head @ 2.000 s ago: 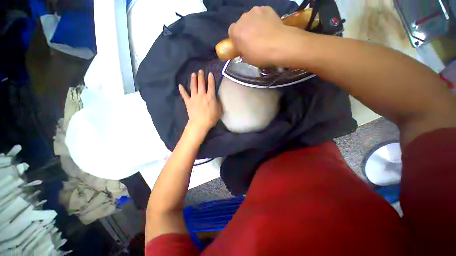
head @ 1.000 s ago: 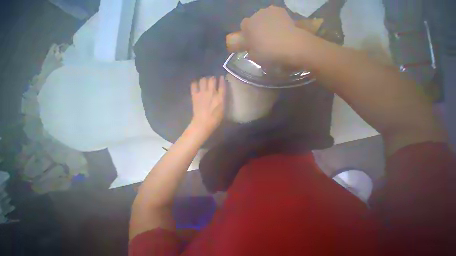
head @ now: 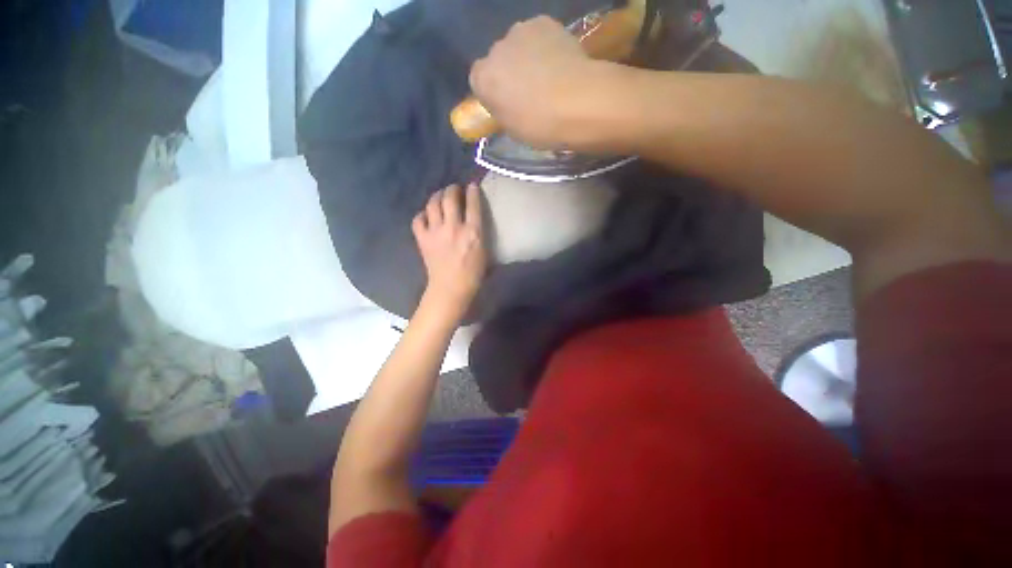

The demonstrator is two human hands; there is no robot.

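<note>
The dark garment [head: 377,144] is draped over the padded form, bulky around it. The beige-grey pad [head: 544,216] shows through its opening. My right hand [head: 538,83] is closed on the orange-brown wooden handle of the steam iron [head: 544,159]. The iron's silver pointed tip faces left and lies at the far edge of the pad; my forearm hides part of it. My left hand [head: 453,239] lies on the garment at the left edge of the pad, fingers slightly curled and close together, gripping nothing that I can see.
The white sleeve board [head: 239,255] extends left. A metal iron rest [head: 949,67] is at the upper right of the table [head: 793,239]. Beige cloth [head: 178,383] and pale garments [head: 44,444] lie at left. A blue crate [head: 472,449] and a round white object [head: 821,377] are below.
The iron in my right hand has moved slightly left over the pad. My left hand stays at the pad's left edge, its fingers now more curled. The camera view has shifted too.
</note>
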